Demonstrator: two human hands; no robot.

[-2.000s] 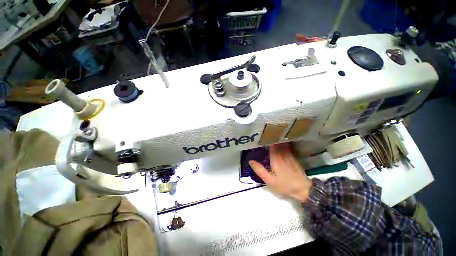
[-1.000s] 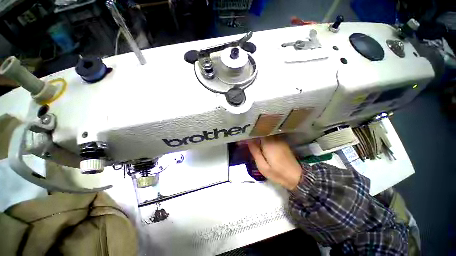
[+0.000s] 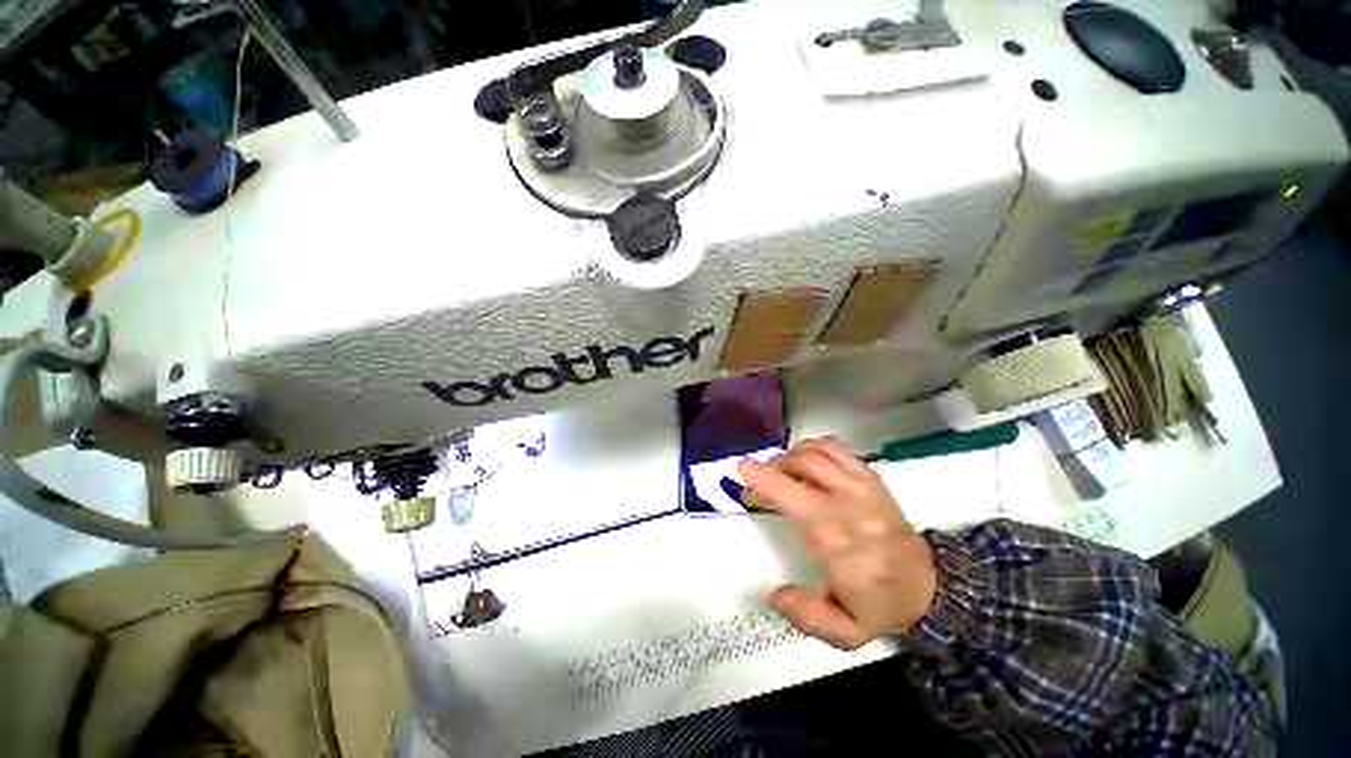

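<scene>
A phone [image 3: 736, 421] lies flat on the white table under the arm of the sewing machine [image 3: 504, 319], its screen purple with a white part at the bottom. My right hand [image 3: 845, 541] is over the phone's lower right corner, fingertips on or just above the screen, thumb apart, holding nothing. The khaki garment [image 3: 208, 637] is heaped at the left below the needle area [image 3: 408, 496], with a white cloth piece [image 3: 67, 518] beside it. My left hand is not in view.
A green-handled tool [image 3: 948, 441] lies right of the phone. The handwheel [image 3: 1030, 378], a printed paper [image 3: 1085, 444] and narrow khaki strips [image 3: 1148, 385] are further right. A ruler [image 3: 682, 647] runs along the table's front edge. A blue spool [image 3: 196, 170] stands on the machine.
My right hand has drawn back from the phone's upper part to its lower right corner, uncovering the screen. The screen now shows a white area. The view has moved closer to the machine.
</scene>
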